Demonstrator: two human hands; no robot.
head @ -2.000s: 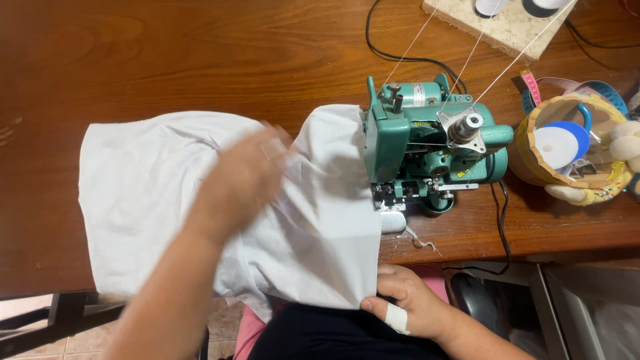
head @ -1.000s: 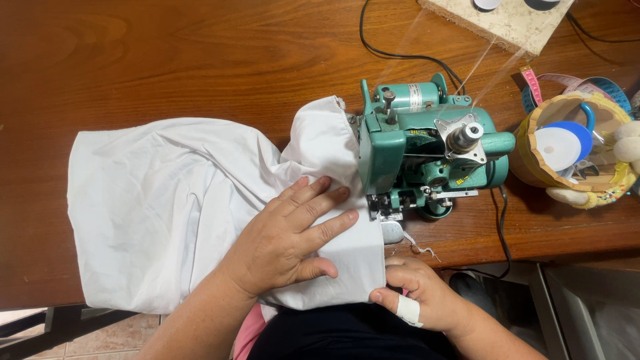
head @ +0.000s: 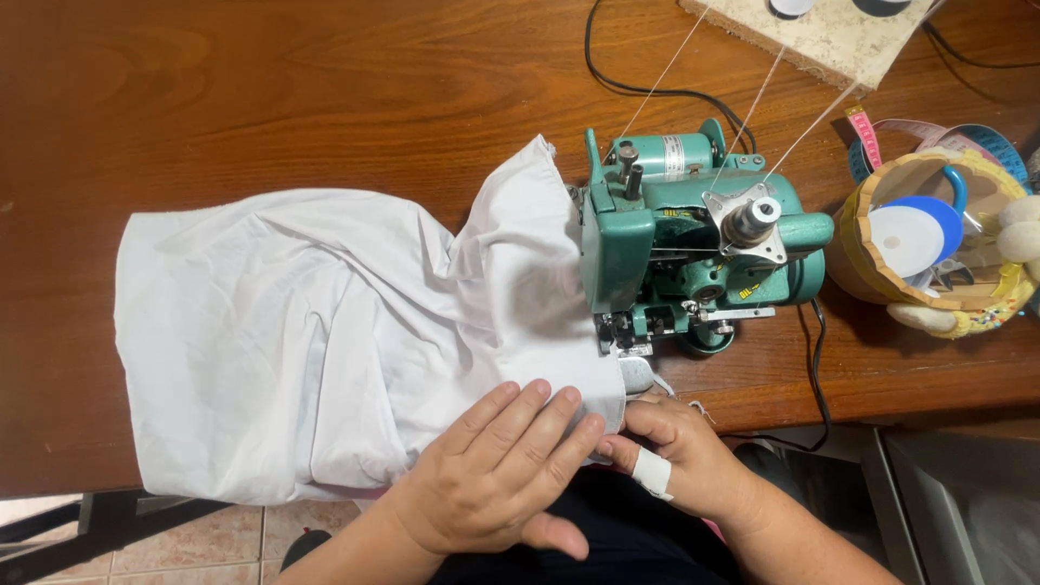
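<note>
White fabric [head: 268,325] lies in loose folds over the wooden table, its right edge under the presser foot area of a green overlock sewing machine [head: 617,244]. My left hand [head: 504,471] rests flat on the fabric near its front right corner, fingers spread, gripping nothing. My right hand [head: 678,455], with white tape [head: 652,473] round the thumb, pinches the fabric's edge between thumb and fingers, just in front of the machine. The needle is not clearly visible.
Threads run from the machine to a pale board [head: 812,36] holding spools at the back. To the right stands a wooden basket [head: 849,244] with tools and discs, beside measuring tapes [head: 863,136]. A black cable [head: 821,374] hangs over the table's front edge [head: 934,406].
My left hand has come down onto the fabric and moved toward the front edge. The fabric's upper right part has shifted along the machine. My right hand stays at the fabric's edge.
</note>
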